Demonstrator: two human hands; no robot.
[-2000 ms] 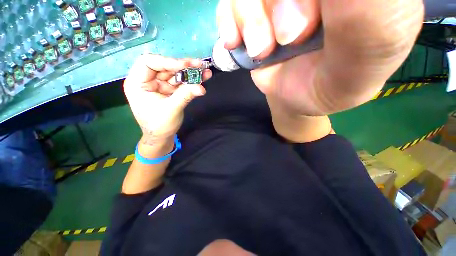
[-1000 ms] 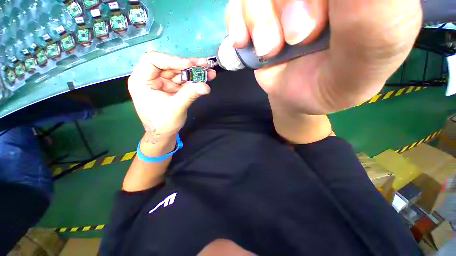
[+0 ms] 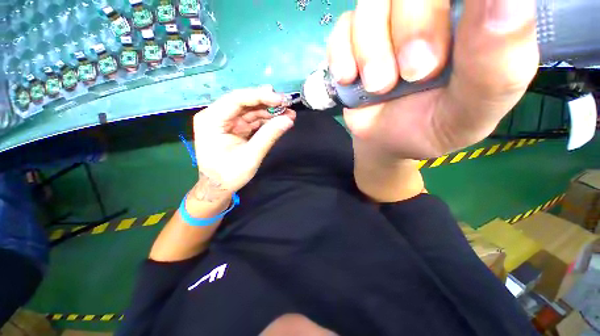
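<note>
My left hand (image 3: 233,134) pinches a small watch module (image 3: 277,109) between thumb and fingertips. The module is turned mostly edge-on, a bit of green showing, and the fingers partly hide it. My right hand (image 3: 434,85) is wrapped around a thick grey electric screwdriver (image 3: 388,92) with a pale nose. Its thin metal bit (image 3: 295,101) points left and reaches the module's edge at the fingertips; exact contact cannot be told.
A clear blister tray (image 3: 148,69) with rows of green-faced modules lies on the green bench (image 3: 256,39) at upper left. Small screws (image 3: 325,19) lie at the bench's top middle. Cardboard boxes (image 3: 536,236) stand on the floor at lower right.
The module has turned from face-up to nearly edge-on. Both hands have shifted slightly right in the picture, and the tray too. Small screws now show at the top.
</note>
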